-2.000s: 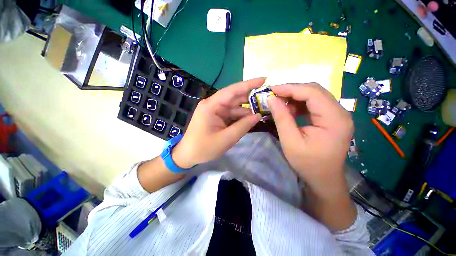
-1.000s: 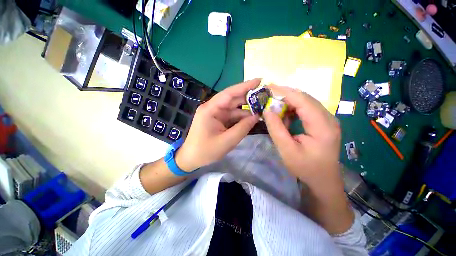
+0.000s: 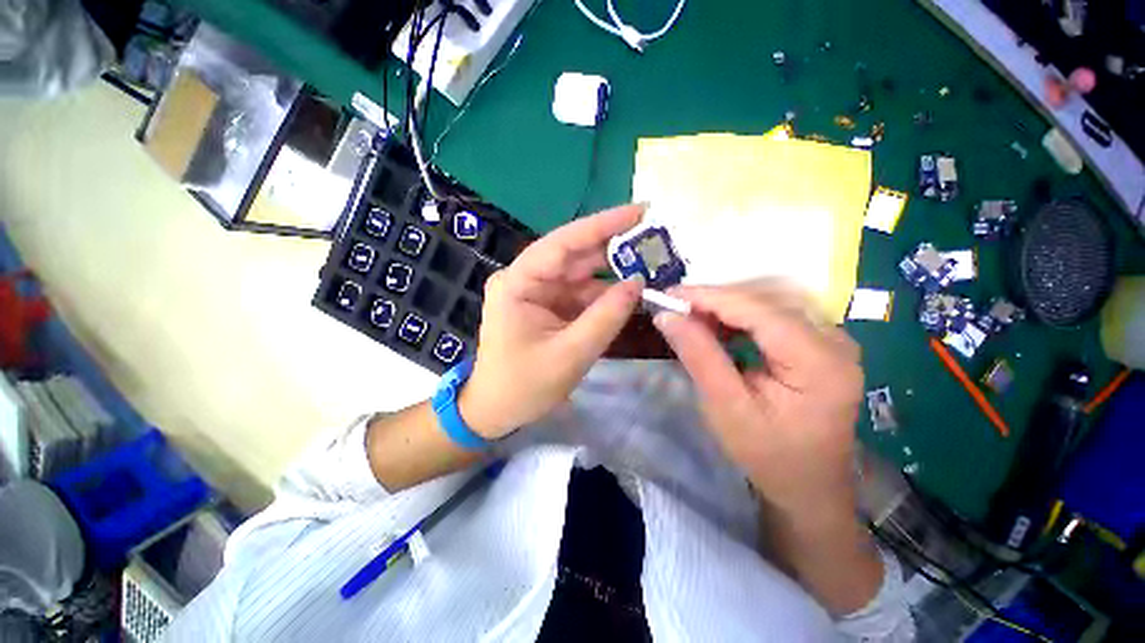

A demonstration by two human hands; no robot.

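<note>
My left hand (image 3: pixel 546 320) holds a white-rimmed watch housing (image 3: pixel 648 255) between thumb and fingers, its open side up. A blue circuit board with a silver patch shows inside it. My right hand (image 3: pixel 766 364) pinches a small white flat piece (image 3: pixel 666 302), seen edge-on, at the housing's lower edge. It looks like the pouch battery. Whether it is joined to the board cannot be told. Both hands are bare and above the near edge of the bench.
A yellow sheet (image 3: pixel 753 201) lies behind the hands. A black compartment tray (image 3: pixel 414 270) with watch units is at left, a white charger (image 3: pixel 580 98) behind. Circuit boards (image 3: pixel 935 264), an orange stick (image 3: pixel 969 387) and a round black mesh item (image 3: pixel 1065 260) lie at right.
The yellow-edged battery lay over the board, then moved off it to the right; now the white piece is edge-on below the board, which shows openly. The view has shifted slightly.
</note>
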